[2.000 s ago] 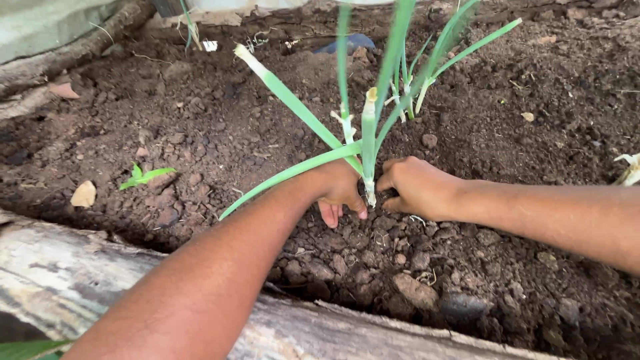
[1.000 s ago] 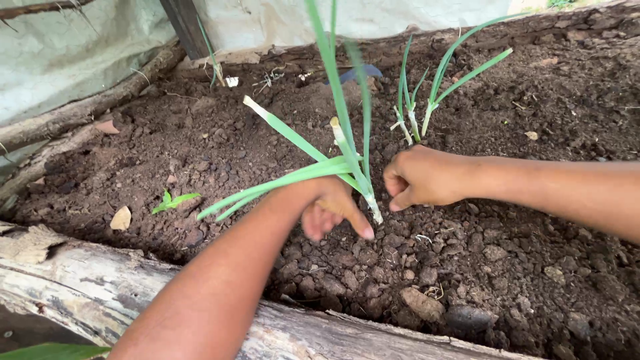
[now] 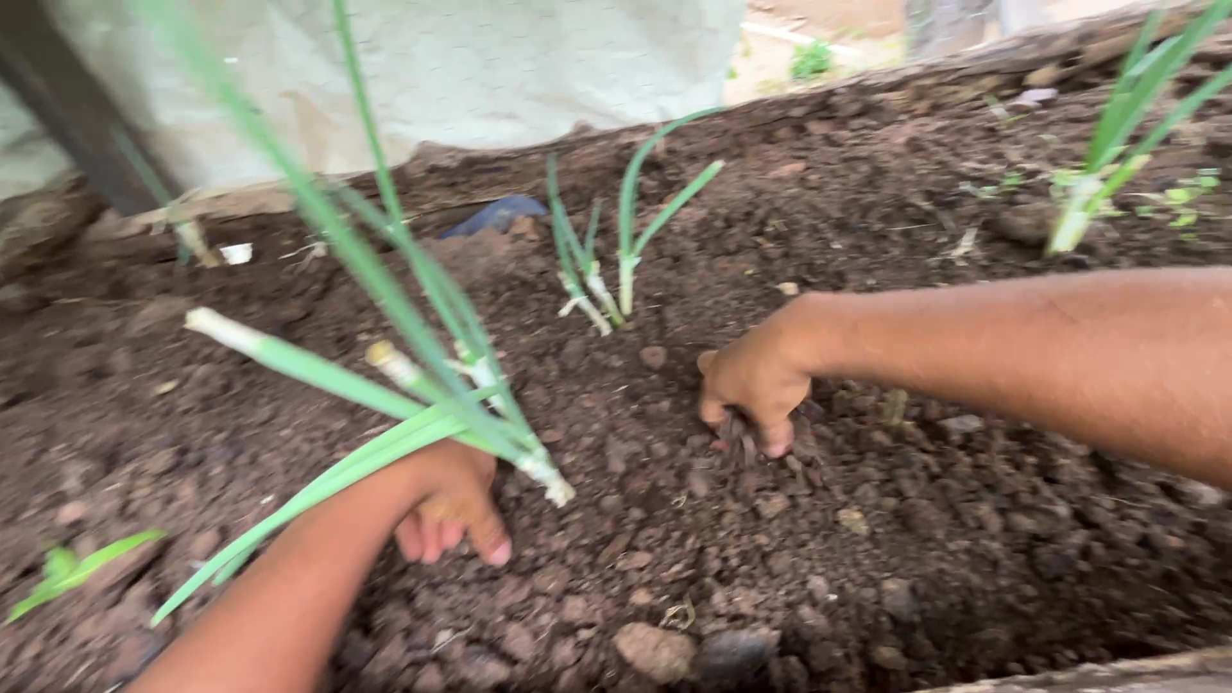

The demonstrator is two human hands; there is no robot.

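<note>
A green onion plant (image 3: 433,385) leans to the left, its white base (image 3: 547,476) at the soil. My left hand (image 3: 452,510) is low beside that base, behind the leaves, with its thumb apart and its other fingers curled; what it holds, if anything, is hard to tell. Right of the plant, my right hand (image 3: 760,385) has its fingertips in the dark soil (image 3: 616,404), with crumbs of earth between thumb and fingers. A smaller clump of green onions (image 3: 616,279) stands upright behind and between the hands.
Another green onion (image 3: 1088,197) grows at the far right. A small broad-leaved seedling (image 3: 67,573) is at lower left. Stones (image 3: 654,651) lie at the front. Behind the bed are a pale sheet (image 3: 433,77), a dark post (image 3: 82,106) and a wooden border (image 3: 962,72).
My right hand has moved right, away from the leaning onion's base, and its fingers are now in the soil. My left hand stays near the plant. The view has swung to the right.
</note>
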